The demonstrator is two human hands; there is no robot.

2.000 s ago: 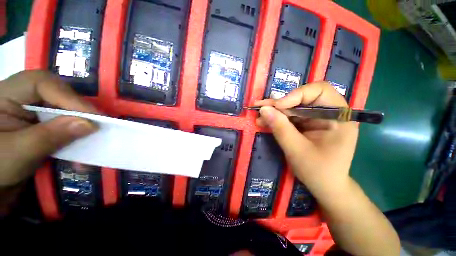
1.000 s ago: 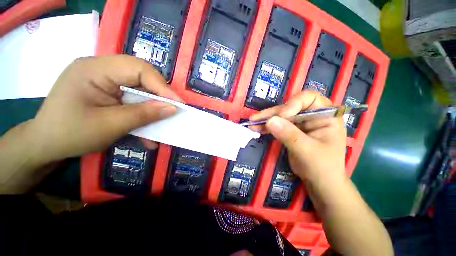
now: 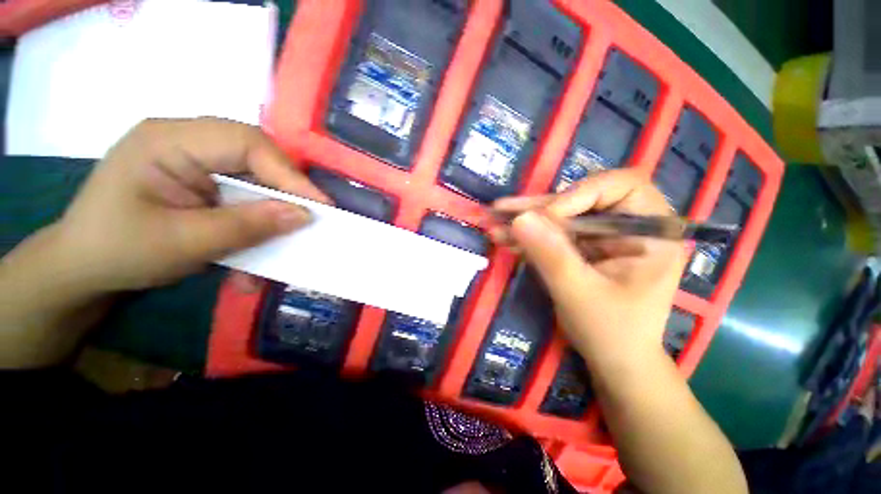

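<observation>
My left hand (image 3: 184, 207) pinches a white label sheet (image 3: 353, 256) between thumb and fingers, above the tray's left part. Its right end is stepped. My right hand (image 3: 609, 256) holds dark tweezers (image 3: 638, 227) pointing left; their tip is blurred near the fingertips, close to the sheet's right end. Any label at the tip cannot be told. The red-orange tray (image 3: 413, 188) lies below with open-backed black phones in two rows; an upper-row phone (image 3: 497, 135) shows its blue and silver board. The hands and sheet partly cover the lower row.
A white paper (image 3: 145, 82) lies at the upper left beside a red-orange strip. Green bench top (image 3: 749, 289) shows at the right. A yellow round part (image 3: 800, 96) and grey machine parts stand at the upper right. More red-orange tray (image 3: 584, 465) shows at the bottom.
The tray has shifted right in the view and more of the white paper shows. Both hands keep their hold. The sheet's end and the tweezers came close together after the first frame.
</observation>
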